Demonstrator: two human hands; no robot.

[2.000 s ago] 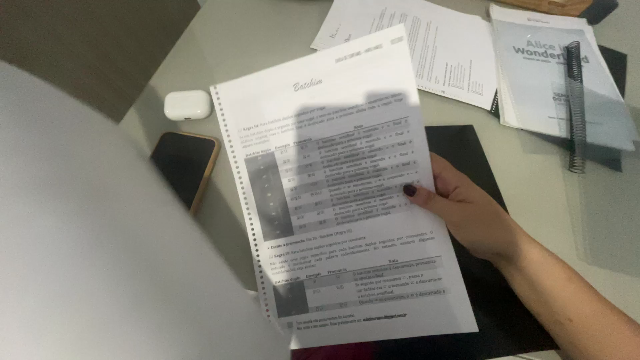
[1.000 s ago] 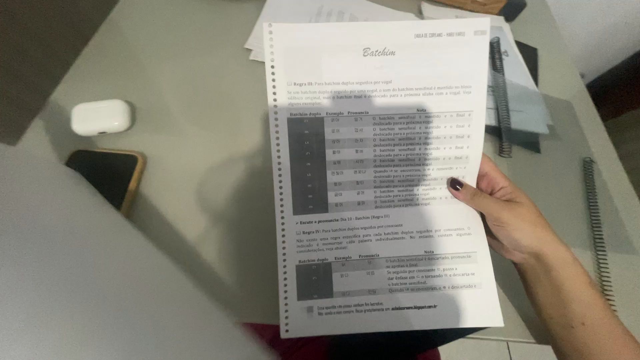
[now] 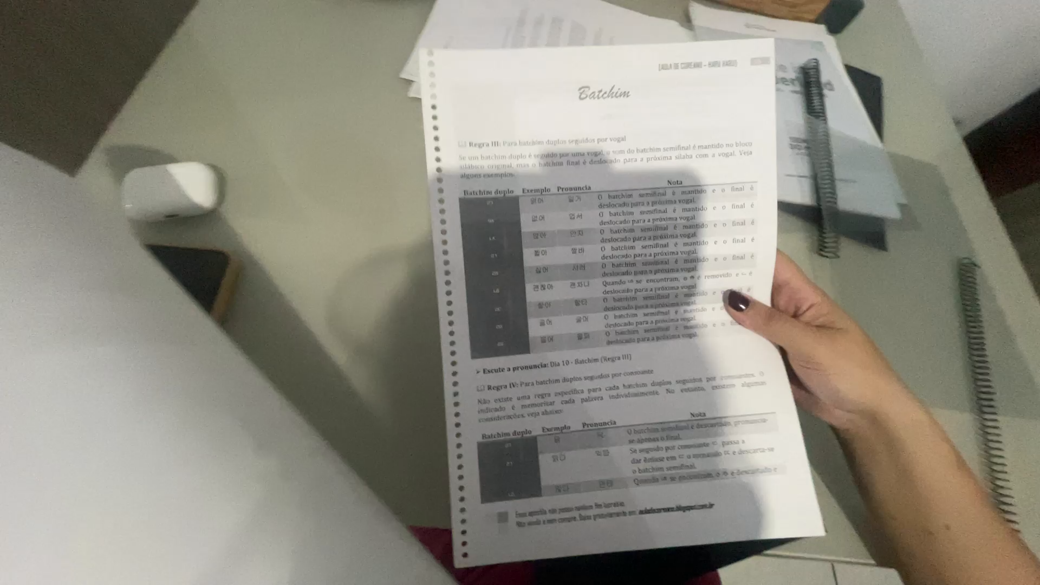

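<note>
My right hand grips a printed sheet by its right edge, the thumb with dark nail polish on the front. The sheet stands nearly upright before me, with text, tables and a row of punched holes down its left edge. A shadow falls across its middle. At the left, a large pale sheet-like surface, blurred and close to the camera, covers the lower corner; what holds it is hidden. My left hand is out of view. A dark flat thing shows under the printed sheet's lower edge.
A white earbud case and a phone, partly covered, lie at the left of the table. Behind the sheet are loose papers and a printed cover page. Black spiral binding coils lie at the right.
The held sheet and my right hand have moved right relative to the table, and the sheet is less tilted. The pale surface covers more of the phone. The view has shifted.
</note>
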